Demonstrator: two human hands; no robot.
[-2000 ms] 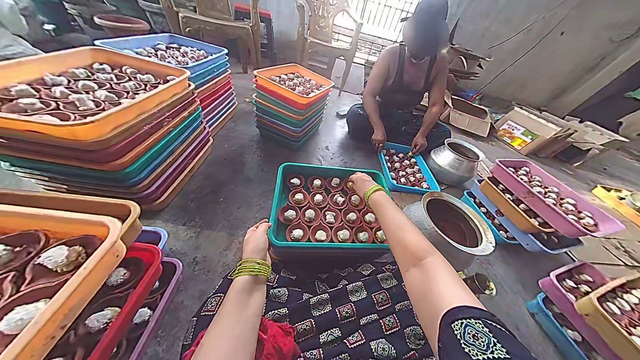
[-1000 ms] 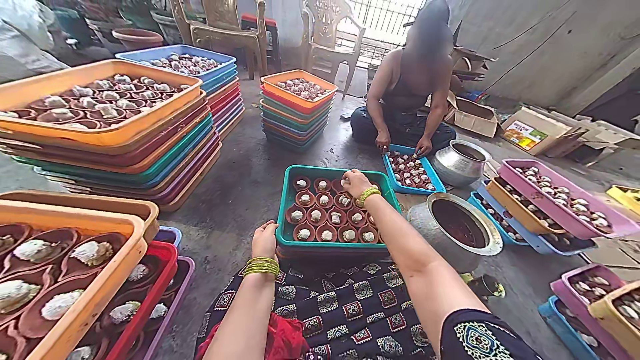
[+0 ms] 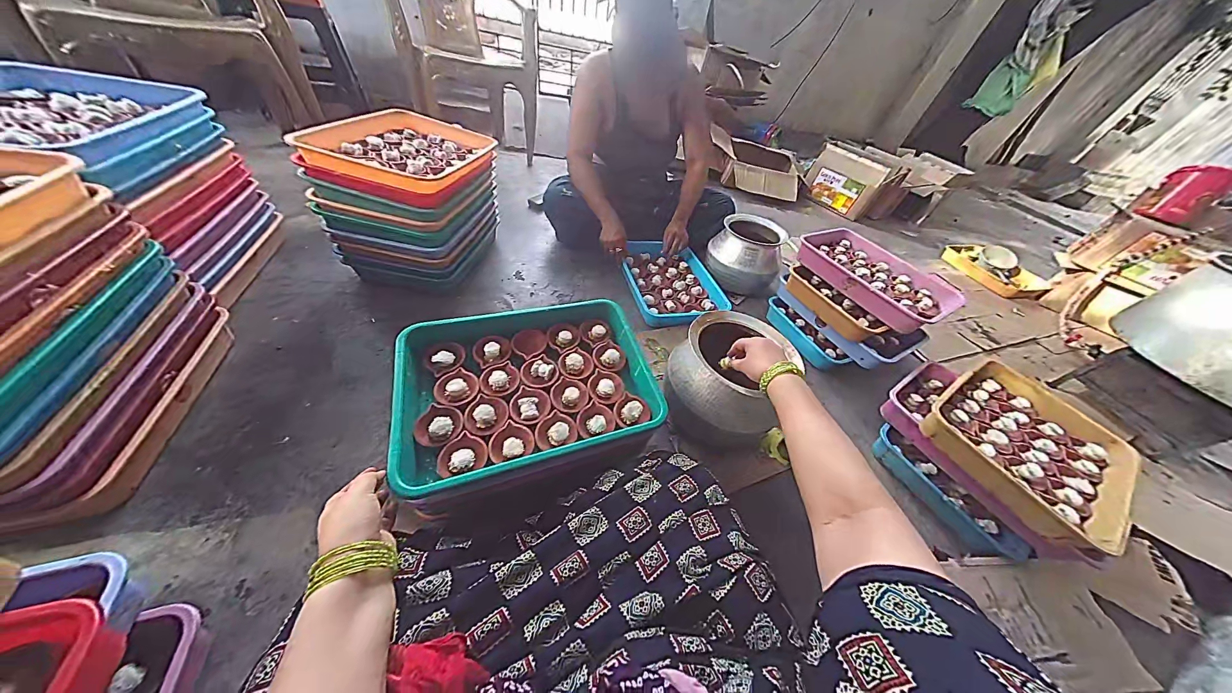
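A green plastic tray (image 3: pixel 409 385) sits in front of me, filled with rows of small clay cups (image 3: pixel 462 456). Most cups hold a white lump; one cup in the back row (image 3: pixel 530 344) has none. My left hand (image 3: pixel 354 515) is at the tray's near left corner, its fingers partly hidden by the rim. To the right of the tray stands a round metal pot (image 3: pixel 720 404) with dark contents. Over its mouth is my right hand (image 3: pixel 756 359), fingertips pinched around a small pale piece.
Opposite, a person (image 3: pixel 640 144) sits with both hands at a blue tray (image 3: pixel 710 279). Beside it is another metal pot (image 3: pixel 748 252). Tall tray stacks rise at left (image 3: pixel 115 337) and behind (image 3: pixel 399 207); more filled trays (image 3: pixel 1035 452) are at right. Cardboard boxes (image 3: pixel 852 183) lie farther back.
My right hand has moved from the back of the green tray to the mouth of the metal pot on the right. My left hand remains by the tray. The view has turned to the right.
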